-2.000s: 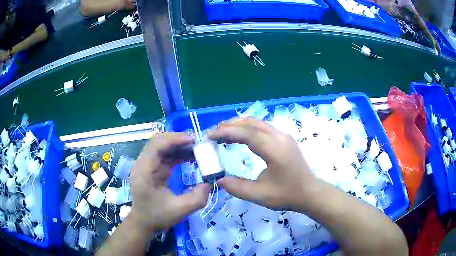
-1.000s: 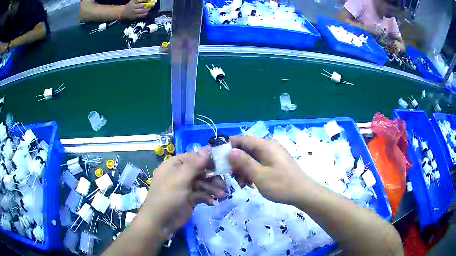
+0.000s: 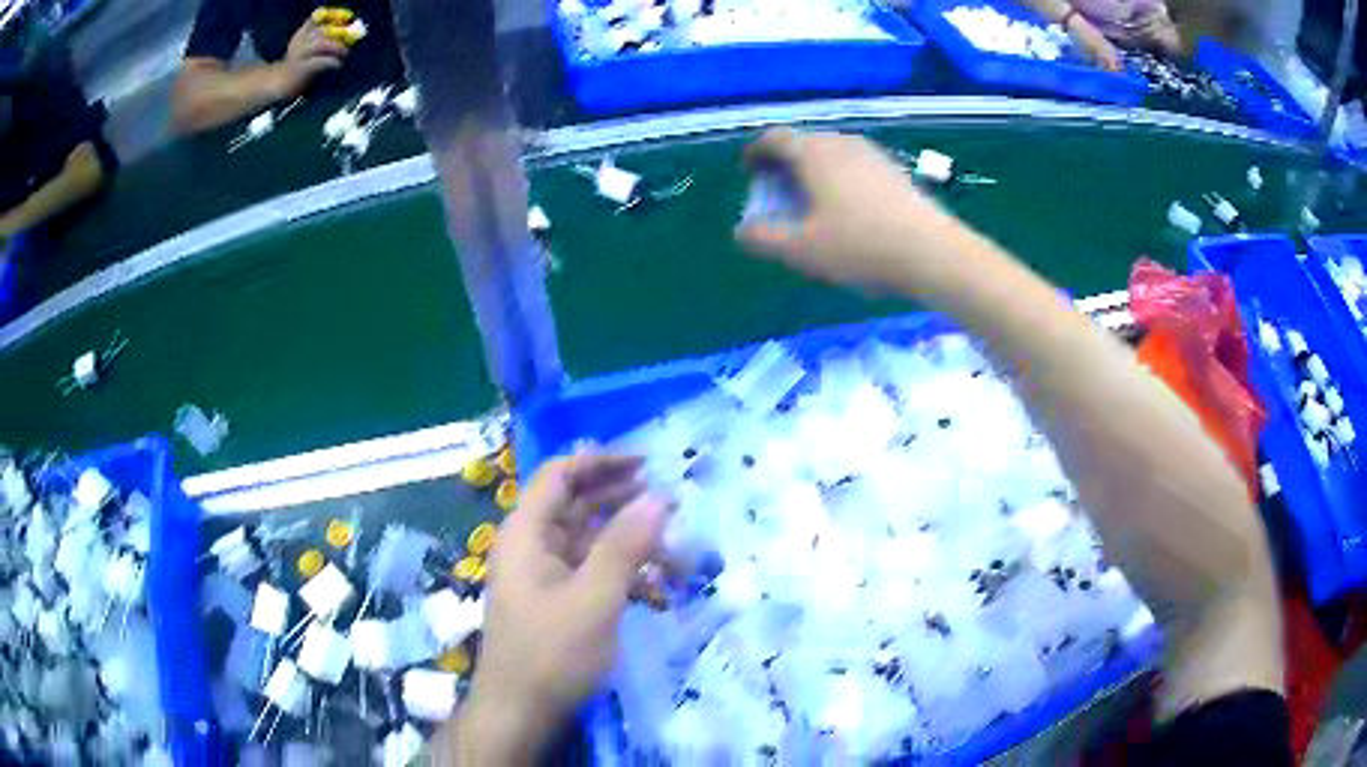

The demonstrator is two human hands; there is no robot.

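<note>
My right hand [image 3: 840,210] is stretched out over the green conveyor belt [image 3: 360,315], fingers bent around a pale translucent piece [image 3: 772,202] that looks like a clear plastic cover; the piece is partly hidden and blurred. My left hand [image 3: 577,577] is over the left part of the large blue bin [image 3: 600,405], palm up with curled fingers. A blurred pale patch lies by its fingertips, and I cannot tell whether the hand holds it. The bin is full of clear covers and white parts [image 3: 885,525].
Wired units [image 3: 616,185] lie spaced on the belt. A metal upright [image 3: 495,255] stands at its near edge. Left are loose white units [image 3: 324,653], yellow round parts [image 3: 341,532] and another blue bin [image 3: 180,599]. A red-orange bag [image 3: 1199,352] lies right. People's hands [image 3: 312,57] show across the belt.
The white unit with the black end is no longer seen between my hands. My right hand has moved away and up over the belt; my left hand stays low over the bin. The view has shifted.
</note>
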